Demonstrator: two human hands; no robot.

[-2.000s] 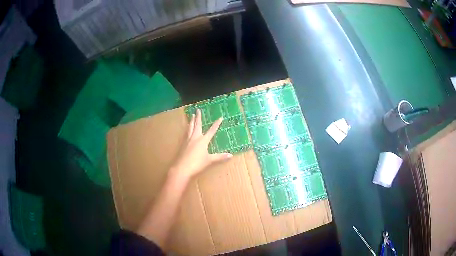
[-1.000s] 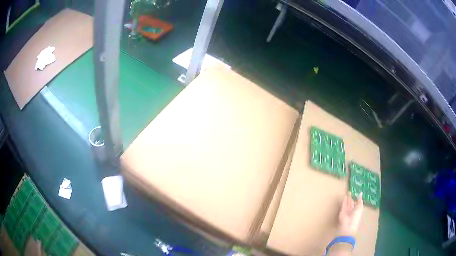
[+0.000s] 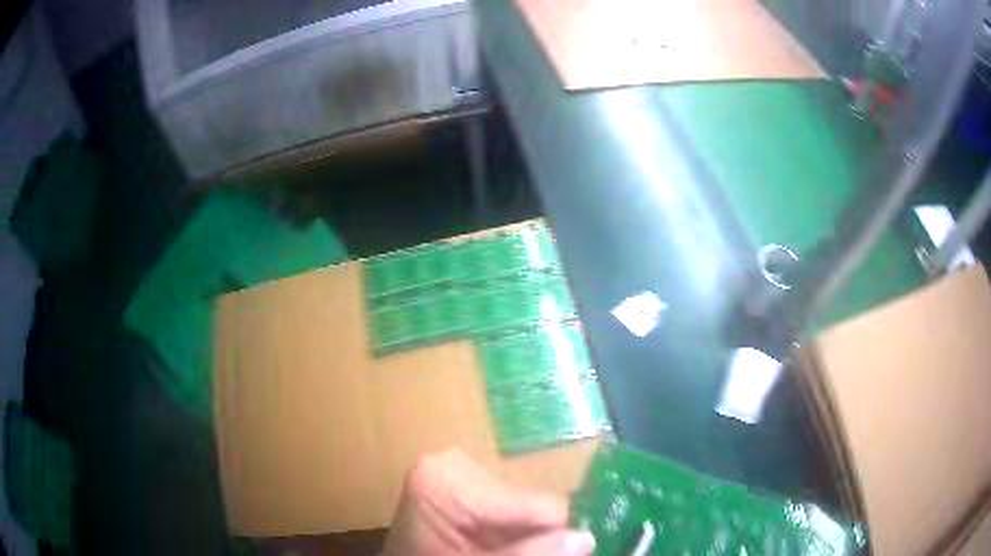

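A green circuit board panel (image 3: 706, 510) is at the bottom edge, right of centre, blurred and cut off by the frame. My left hand (image 3: 478, 510) comes up from the bottom edge and grips the panel's left edge between thumb and fingers. My right hand does not show. Green panels (image 3: 467, 288) lie flat side by side on the tan cardboard sheet (image 3: 293, 413), covering its upper right part and part of its right side. The held panel is close to the sheet's lower right corner.
A dark green bench runs along the right of the sheet, with a white scrap (image 3: 638, 314), a white card (image 3: 751, 383) and a cup (image 3: 776, 266) by a grey post. A cardboard stack (image 3: 913, 380) stands at right. Dull green sheets (image 3: 217, 272) lie at left; a grey-white bin (image 3: 348, 87) is behind.
The view has swung from the cardboard stack back to the laid panels. The left hand, earlier over those panels, now holds another panel. The right hand, beside a panel one second ago, has left the view.
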